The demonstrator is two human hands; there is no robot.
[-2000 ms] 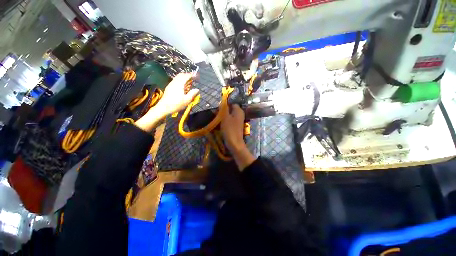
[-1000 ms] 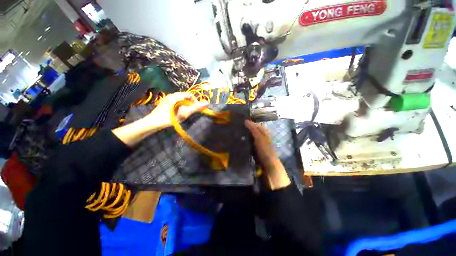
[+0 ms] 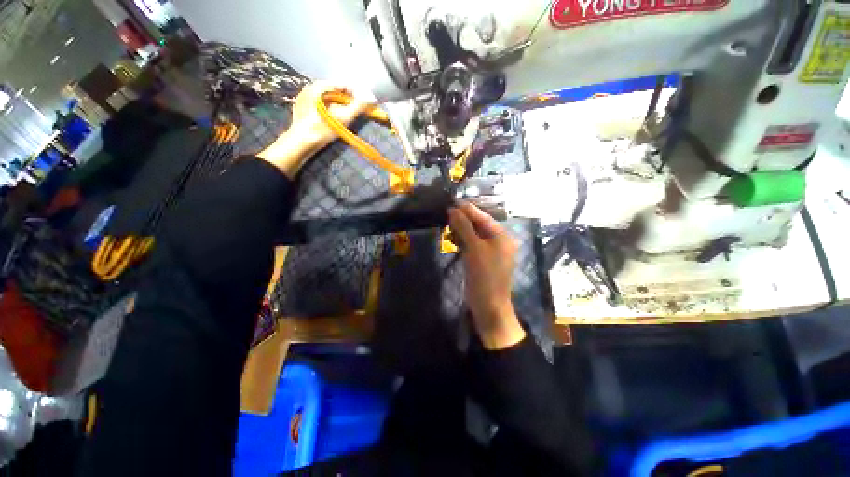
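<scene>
A dark body panel [image 3: 340, 177] with a diamond pattern lies with its right edge at the needle area [image 3: 447, 140] of the sewing machine [image 3: 615, 56]. An orange-yellow handle [image 3: 359, 147] curves above it, its tab near the panel edge. My left hand [image 3: 322, 114] grips the handle and the panel's far part. My right hand [image 3: 486, 261] pinches the panel's near corner just below the needle area. The panel edge under the presser foot is partly hidden.
A green thread cone [image 3: 766, 188] is at the machine's right. Panels with orange-yellow handles [image 3: 121, 256] are piled at left. Brown board [image 3: 266, 373] lies under the work. Blue bins [image 3: 298, 419] stand below, one at lower right [image 3: 746, 442]. The white table [image 3: 690, 289] has a wooden edge.
The panel has moved up and away from me, and its edge is now at the needle area. My left hand has moved up with the handle; my right hand now pinches the near corner.
</scene>
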